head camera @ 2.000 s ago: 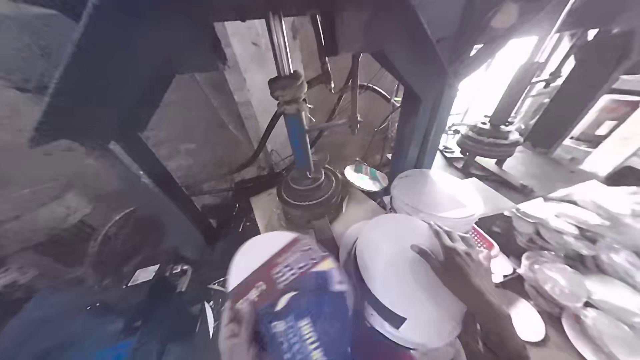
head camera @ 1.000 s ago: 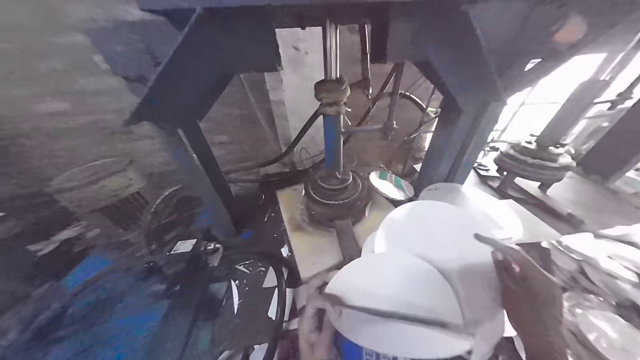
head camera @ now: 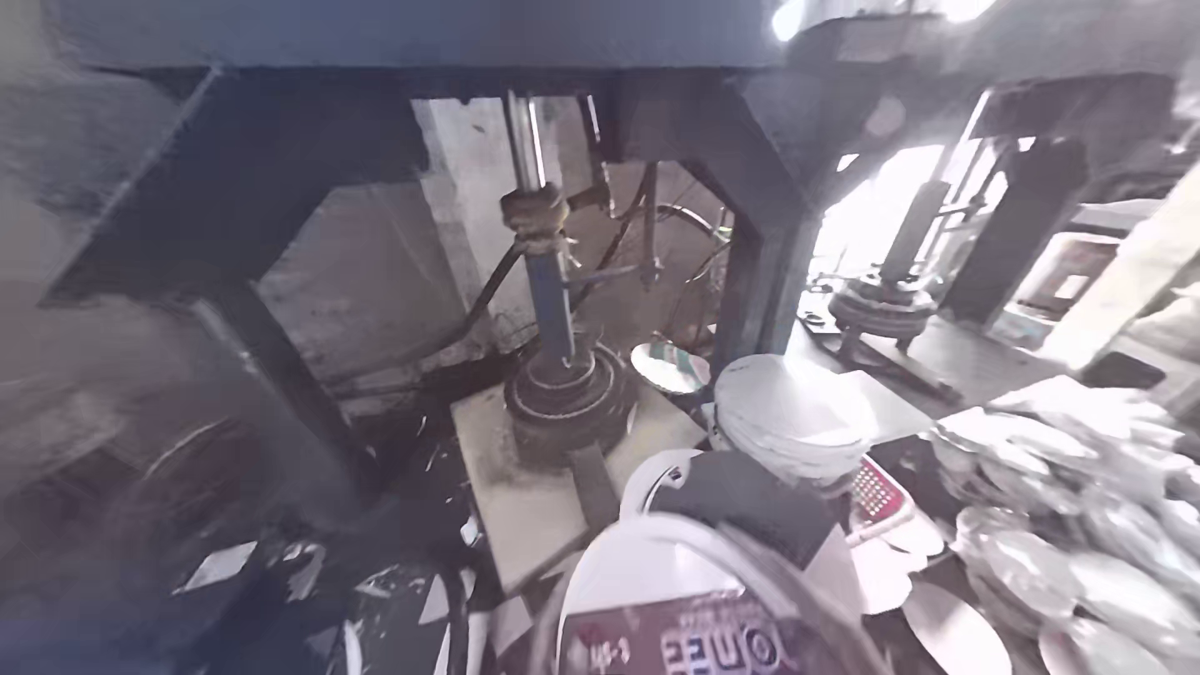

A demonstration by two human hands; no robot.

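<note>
Neither of my hands shows in the head view. At the bottom middle is a blurred round sheet (head camera: 684, 619) with white and printed dark red parts; whatever supports it is hidden. Just behind it lies a dark grey disc (head camera: 759, 506), with a white curved edge at its left. A stack of white round sheets (head camera: 792, 412) stands to the right of the press. The press's ringed round die (head camera: 569, 398) sits on a pale base plate (head camera: 525, 506) under a vertical metal rod (head camera: 530, 150). A flat dark bar (head camera: 592, 487) reaches forward from the die.
A small printed shiny plate (head camera: 670, 367) lies behind the base plate. Piles of shiny wrapped discs (head camera: 1106, 487) and a red perforated basket (head camera: 879, 492) are at the right. Blue frame legs (head camera: 291, 375) flank the press. A second press (head camera: 886, 300) stands beyond; scraps (head camera: 220, 565) lie at left.
Both hands have left the view. The white round sheets held at the front one second ago no longer show there; a printed sheet and a dark disc show instead.
</note>
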